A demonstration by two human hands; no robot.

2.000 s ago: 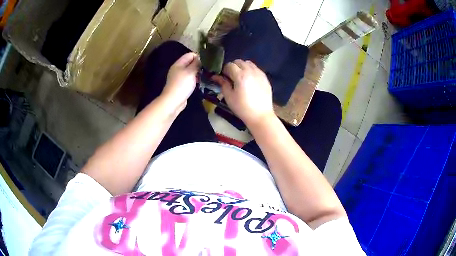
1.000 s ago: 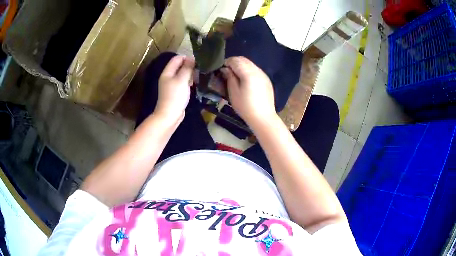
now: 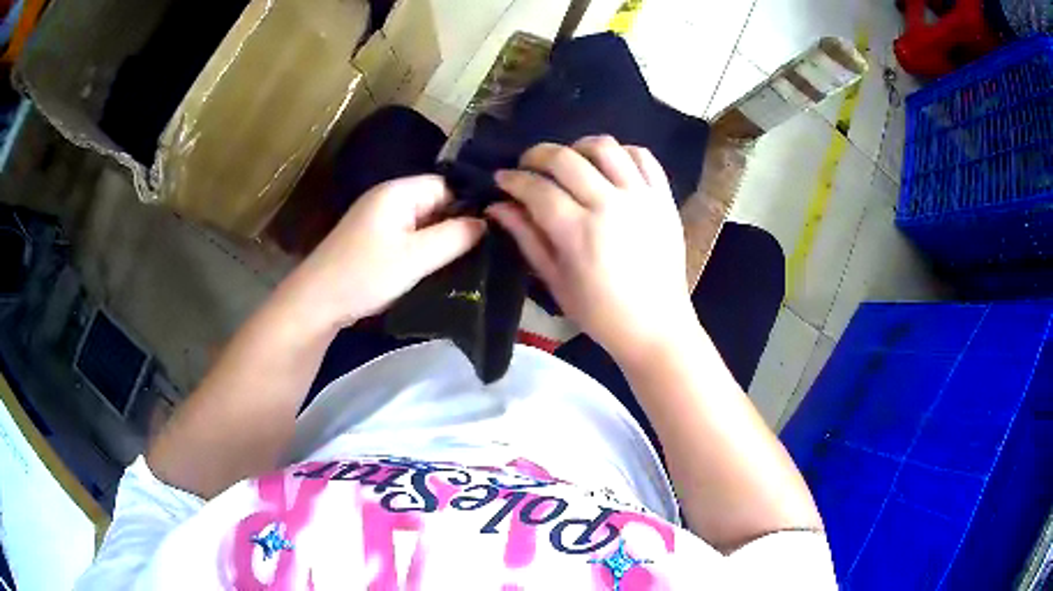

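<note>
A dark olive green pouch (image 3: pixel 462 303) hangs between my hands, its green face towards my body, with a small gold mark on it. Black cloth, likely its lining, bunches at its upper end between my fingers. My left hand (image 3: pixel 387 245) pinches the pouch from the left with thumb and fingers. My right hand (image 3: pixel 595 225) pinches it from the right, fingers curled over the black part. The zipper cannot be made out. Flat black cloth (image 3: pixel 629 102) lies on the wooden stool (image 3: pixel 718 191) beyond my hands.
A large open cardboard carton (image 3: pixel 260 121) with dark goods stands at the left. A narrow cardboard piece (image 3: pixel 797 87) sticks out at the stool's right edge. Blue crates (image 3: pixel 976 150) and a blue surface (image 3: pixel 924 427) are at the right. A red object (image 3: pixel 947 37) is at the top right.
The pouch has moved from above my fingers to below them, nearer my body, and its gold mark now shows. Both hands have come closer together, with black cloth bunched between the fingers.
</note>
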